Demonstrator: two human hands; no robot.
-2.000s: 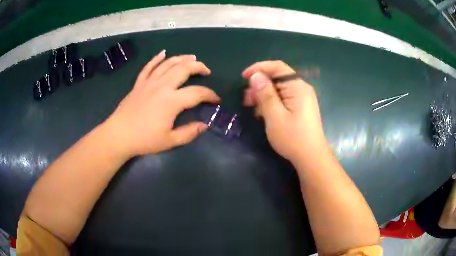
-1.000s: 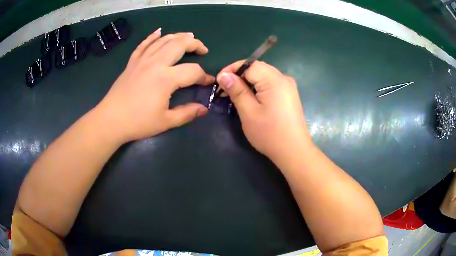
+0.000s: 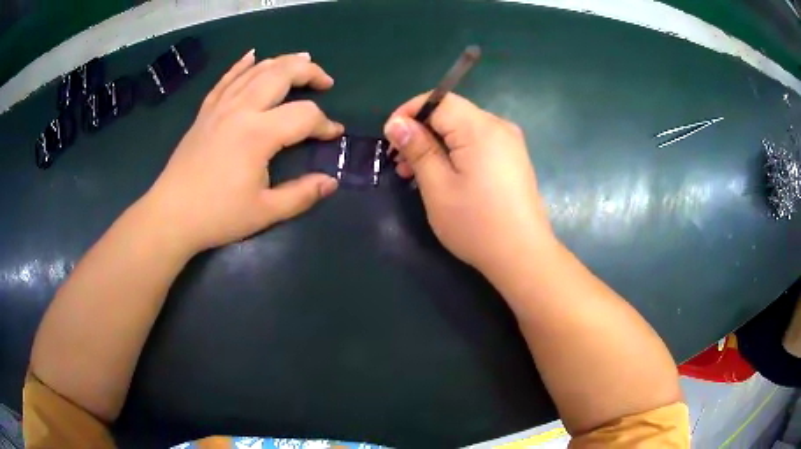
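Note:
A black part (image 3: 358,161) with two short silvery strips lies on the dark green bench in front of me. My left hand (image 3: 248,145) holds its left end between thumb and index finger, the other fingers spread. My right hand (image 3: 465,171) grips a slim dark tool, perhaps tweezers (image 3: 457,74), its flat brownish rear end pointing up and away. The tool's working end is mostly hidden by my fingers, close to the part's right edge; I cannot tell if it touches. Several similar black parts (image 3: 107,101) lie in a loose group beyond my left hand.
A thin silver V-shaped tool (image 3: 690,131) lies on the bench at right. A spiky silver heap (image 3: 782,177) is at the far right edge. A pale strip (image 3: 615,26) borders the bench's far side. A red stool (image 3: 722,361) and part of a person (image 3: 773,346) show at lower right.
My right hand came in to the part with the tool, then drew slightly right of it. The part now sits straighter and further left in view, still held by my left hand.

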